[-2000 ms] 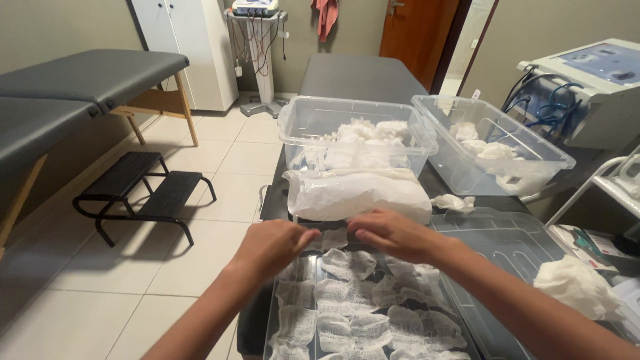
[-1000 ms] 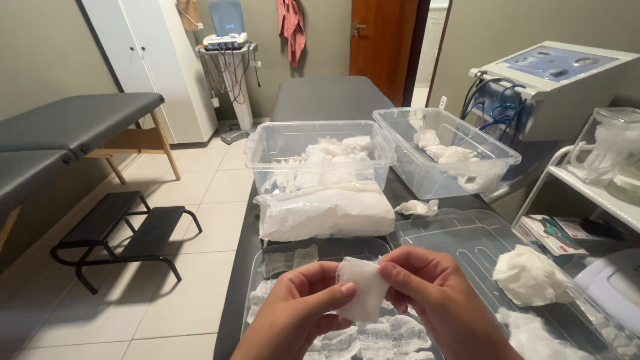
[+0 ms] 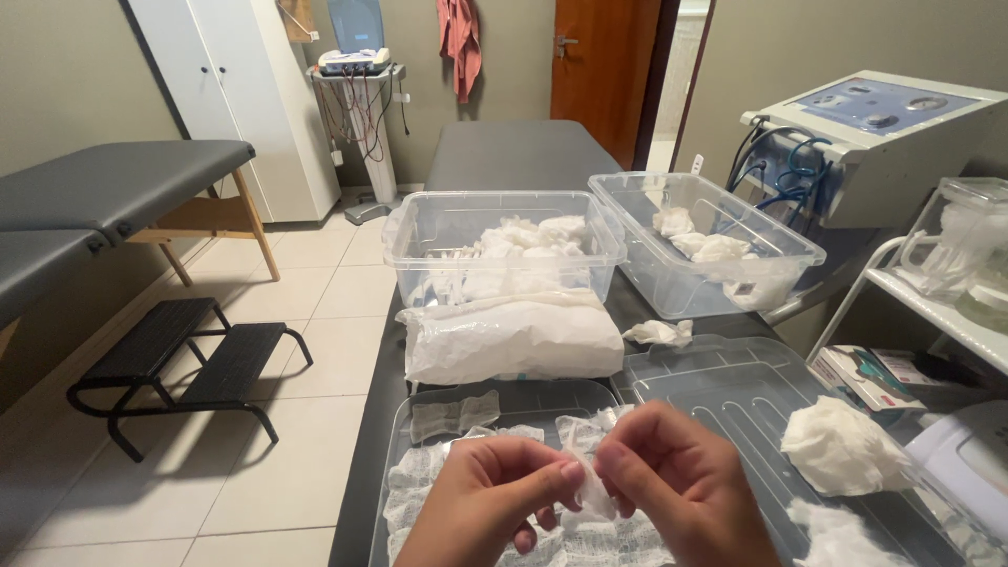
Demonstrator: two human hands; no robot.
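Observation:
My left hand (image 3: 504,496) and my right hand (image 3: 669,480) meet at the lower middle, pinching a thin piece of white gauze (image 3: 589,476) between thumbs and fingers. Beneath them, a clear plastic lid (image 3: 520,394) carries rows of loosely folded gauze pieces (image 3: 417,472); my hands hide part of these. One flat gauze piece (image 3: 455,417) lies near the lid's far left corner. Just beyond the lid rests a plastic-wrapped white roll (image 3: 512,339), against a clear plastic bin (image 3: 504,260) with white bundles inside.
A second clear bin (image 3: 709,299) holds white bundles. Another clear lid (image 3: 709,378) lies at right, with a crumpled white wad (image 3: 843,445) and fluffy cotton (image 3: 839,535). A white trolley (image 3: 945,315) stands at right, a black step stool (image 3: 189,354) on the floor at left.
Two seconds ago my hands were over the far part of the lid. One second ago they held a flatter, squarish gauze piece, which now looks narrow and gathered between my fingers.

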